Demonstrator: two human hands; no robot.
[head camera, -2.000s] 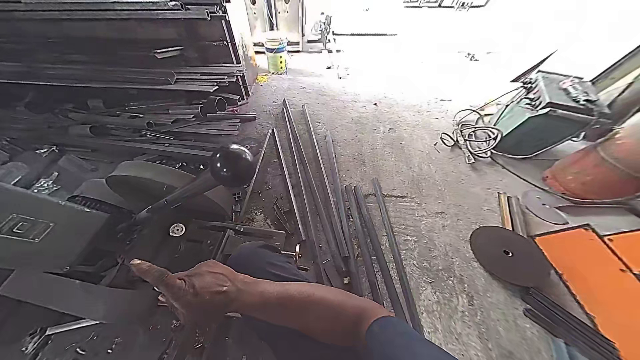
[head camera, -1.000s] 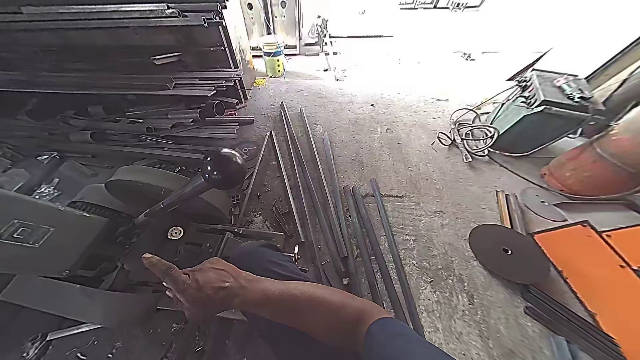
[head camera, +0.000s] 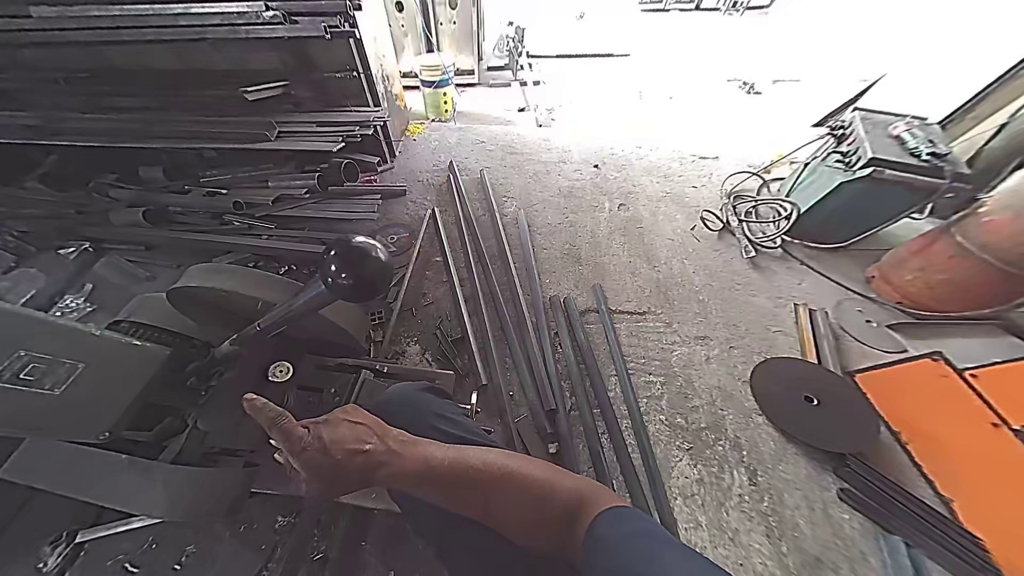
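Note:
My right hand (head camera: 336, 448) reaches in from the lower right over a dark cutting machine, palm down. Its index finger points left, just below a small round metal hub (head camera: 280, 372); the other fingers curl under, and whatever they touch is hidden. Above the hand, a lever with a glossy black ball knob (head camera: 356, 268) slants up to the right. A round grey guard (head camera: 264, 308) stands behind the lever. To the left is the machine's grey metal housing (head camera: 72, 384), with a flat metal plate (head camera: 128, 480) below it. My left hand is out of view.
Long metal bars (head camera: 500, 312) lie on the concrete floor ahead. Racked steel profiles (head camera: 176, 88) stand upper left. At right are a green welding machine (head camera: 864, 184) with coiled cable, a rusty cylinder (head camera: 952, 264), an abrasive disc (head camera: 816, 404) and orange panels (head camera: 944, 440).
My right hand has moved slightly to the right, its fingertip now nearer the hub. The ball-knob lever has shifted a little to the left.

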